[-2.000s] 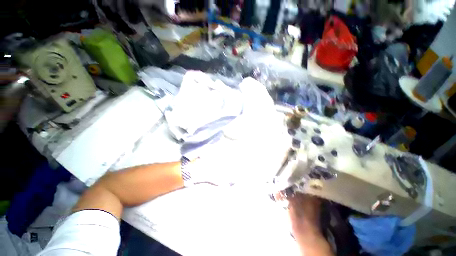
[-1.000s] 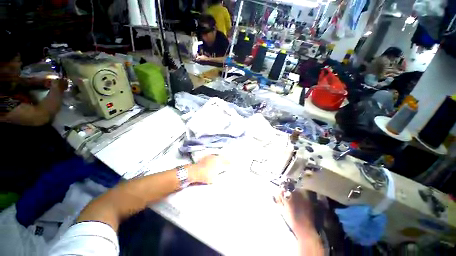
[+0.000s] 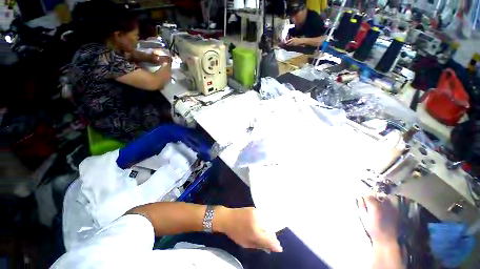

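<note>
A large white garment (image 3: 310,157), overexposed in places, covers the sewing table and hangs at its front edge. My left hand (image 3: 251,231), with a metal watch at the wrist, is at the table's front edge beside the garment's near side. Its fingertips point down, and whether they pinch cloth is unclear. My right hand (image 3: 380,218) lies blurred on the cloth just below the needle area of the cream sewing machine (image 3: 429,184); its fingers are washed out. The presser foot (image 3: 380,185) shows as small shiny metal.
A blue bin (image 3: 197,181) with white cloth (image 3: 131,184) stands low left. A second sewing machine (image 3: 202,63) and a green container (image 3: 244,67) are behind it. One person (image 3: 113,79) sits left, another (image 3: 308,29) farther back. Clear plastic bags (image 3: 342,94) lie behind the garment; a red bag (image 3: 447,99) is right.
The view has turned left, bringing the bin and seated person into sight. My left hand has moved off the cloth's middle, toward me and down to the table's front edge. My right hand stays by the needle area.
</note>
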